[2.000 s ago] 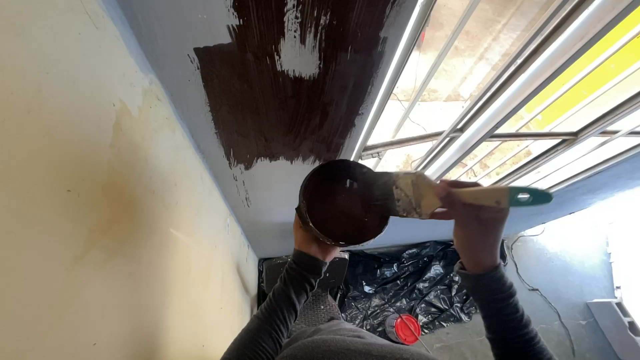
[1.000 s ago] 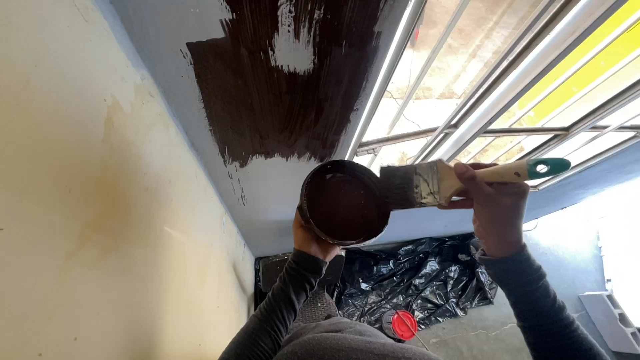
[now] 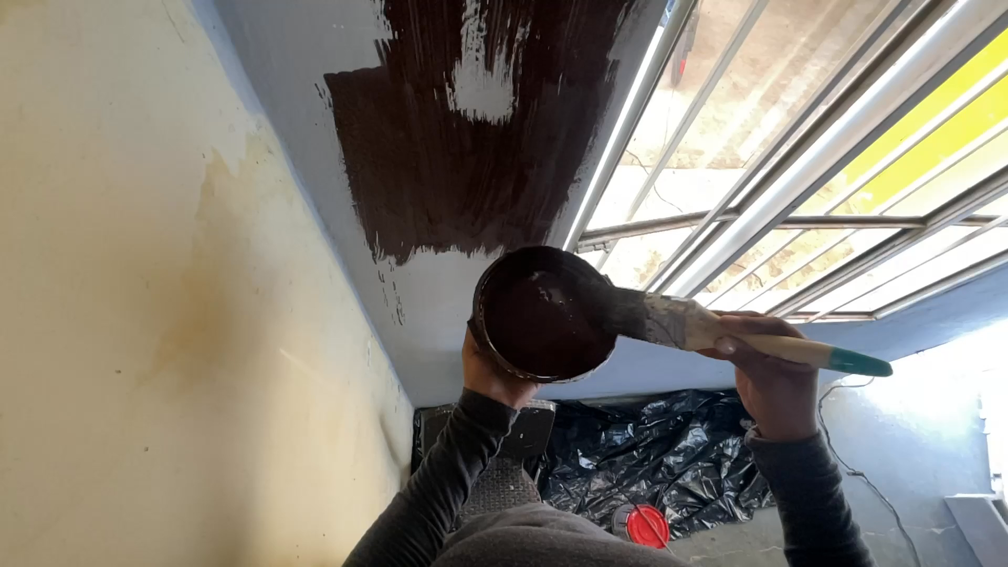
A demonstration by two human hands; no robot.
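Observation:
My left hand holds a round tub of dark brown paint from below and the left side, its open top facing the camera. A wide paintbrush with a wooden handle and green tip is in my right hand. Its dark bristles lie over the right rim of the tub; whether they touch the paint is hard to tell. Beyond the tub, a grey wall strip carries a large patch of dark brown paint, with a bare grey gap near the top.
A stained cream wall rises on the left. Barred metal window frames are at the upper right. Below lie black plastic sheeting, a container with a red lid, a dark step or platform and a thin cable.
The brush was beside the tub's right rim one second ago; now its bristles overlap that rim. The handle has tilted, with its green end lower.

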